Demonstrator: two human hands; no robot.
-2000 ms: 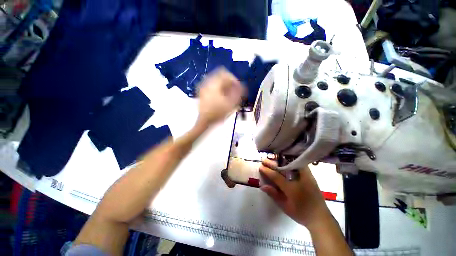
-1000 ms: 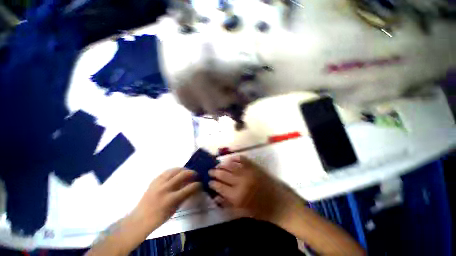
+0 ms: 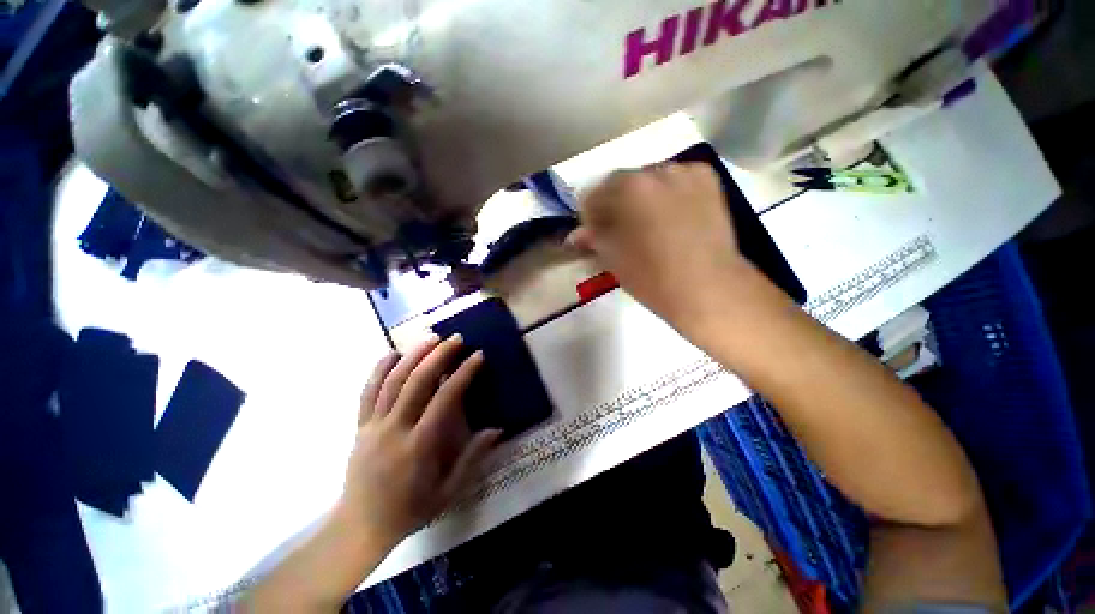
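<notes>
A small navy fabric piece (image 3: 510, 366) lies flat at the front edge of the machine bed, just in front of the needle area. My left hand (image 3: 414, 432) rests on its left part with fingers spread, pressing it. My right hand (image 3: 654, 228) is raised over the bed to the right of the needle, fingers curled and slightly blurred. A grey-blue bar (image 3: 552, 192) and a dark curved band (image 3: 525, 240) show beside its fingertips; whether it grips either is unclear. The presser foot area (image 3: 450, 258) is partly hidden under the machine head.
The white sewing machine head (image 3: 504, 84) fills the top. Navy cut pieces (image 3: 114, 414) lie left, with more navy pieces (image 3: 114, 228) behind. A red marker (image 3: 596, 287) is on the bed. A black smartphone (image 3: 769, 246) lies partly behind my right hand, and yellow-green snips (image 3: 871, 178) lie far right.
The view has shifted closer to the machine. My right hand has left the navy piece and moved up and right over the bed. My left hand now lies flat on the piece.
</notes>
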